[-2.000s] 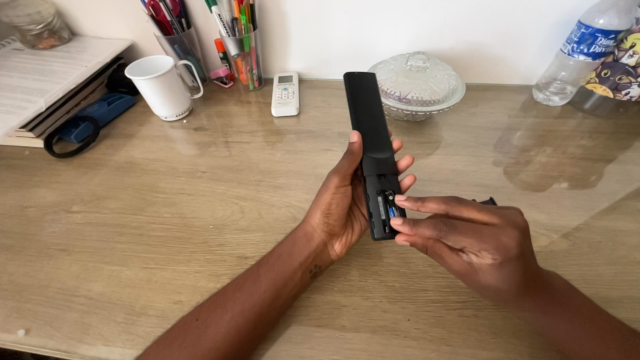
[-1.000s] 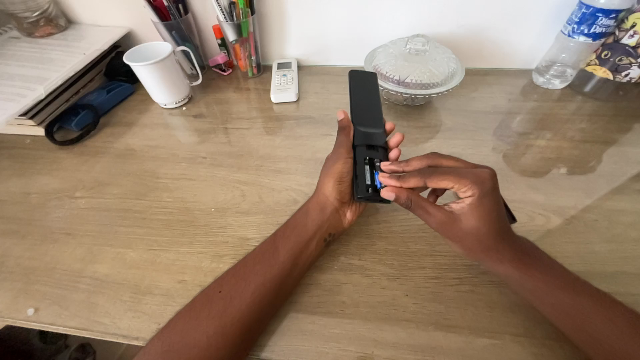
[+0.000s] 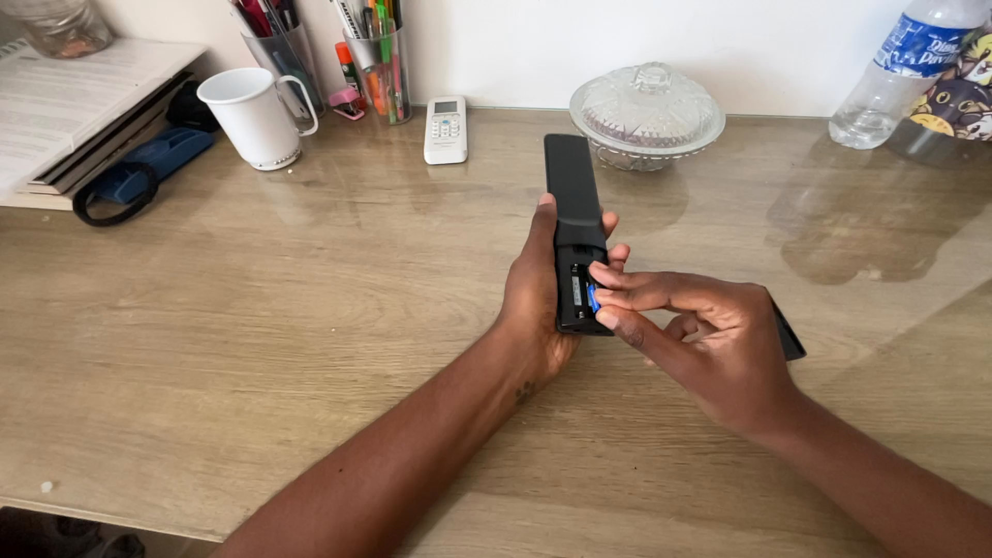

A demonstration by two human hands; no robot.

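Note:
My left hand (image 3: 539, 291) holds a black remote control (image 3: 575, 186) back side up, its long end pointing to the wall and its uncovered battery compartment (image 3: 577, 291) toward me. At the compartment's right side, the thumb and fingers of my right hand (image 3: 697, 333) grip a blue battery (image 3: 594, 297), partly hidden by the fingertips. How far it sits in its slot cannot be told. Behind my right hand a black flat piece (image 3: 789, 333), perhaps the battery cover, shows on the wooden table (image 3: 271, 349).
Along the wall stand a white mug (image 3: 252, 116), pen cups (image 3: 380, 70), a white remote control (image 3: 446, 130), a lidded glass bowl (image 3: 648, 116) and a plastic bottle (image 3: 883, 77). Books and papers (image 3: 93, 101) with a blue object (image 3: 159, 159) lie at the left.
The fingers of my right hand have shifted slightly on the blue battery at the compartment. My left hand keeps its hold on the black remote control.

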